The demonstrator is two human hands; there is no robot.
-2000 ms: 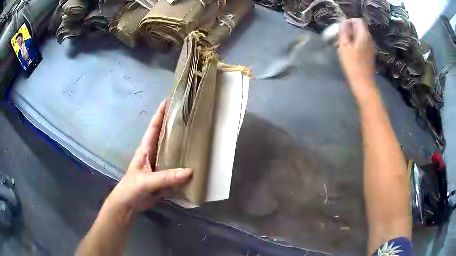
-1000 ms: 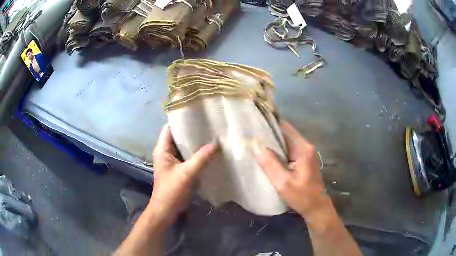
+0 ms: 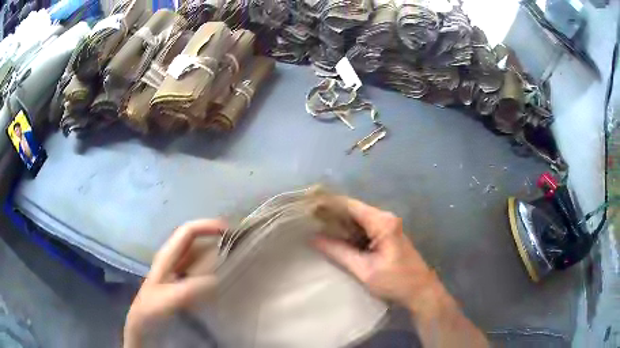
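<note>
A stack of pocket pieces [image 3: 292,279], pale side up with brownish layered edges, is bent into a curve at the table's front edge and is blurred. My left hand [image 3: 180,275] is at the stack's left side, thumb and fingers around its edge. My right hand [image 3: 374,251] grips the stack's upper right corner, thumb on the pale face. The stack's lower end is cut off by the picture's bottom edge.
Brown tied pocket bundles [image 3: 194,71] lie at the back left, and darker bundles [image 3: 418,51] at the back and right. A loose fabric tie [image 3: 333,102] with a white tag lies mid-back. The iron [image 3: 540,234] stands at right, a smartphone [image 3: 24,143] far left.
The untied stack has turned from brown side to pale side and is now lower and curved. My right hand has come from the tie to the stack. The view has shifted.
</note>
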